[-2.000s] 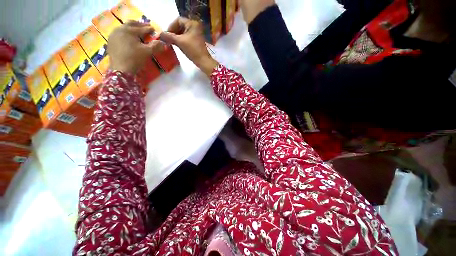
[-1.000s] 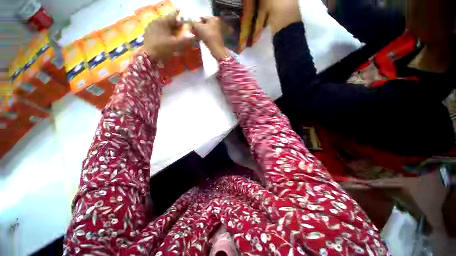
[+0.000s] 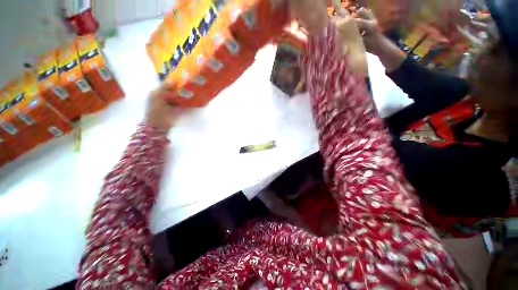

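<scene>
A row of orange cartons with yellow tops and dark bands is held as one tilted block between my two hands, at the upper middle. My left hand grips the block's near left end. My right hand is at its far right end, blurred and cut by the top edge. The block's underside and my fingertips are partly hidden. A small yellow-green and dark strip lies alone on the white sheet in front of me.
More orange cartons stand in a row at the left. A red container is behind them. A dark-faced carton lies beyond the sheet. A coworker's black sleeve and hands are at the right, near more cartons.
My hands have moved apart to the two ends of the carton row and the block is now tilted. The strip on the sheet has come into view. The view has shifted.
</scene>
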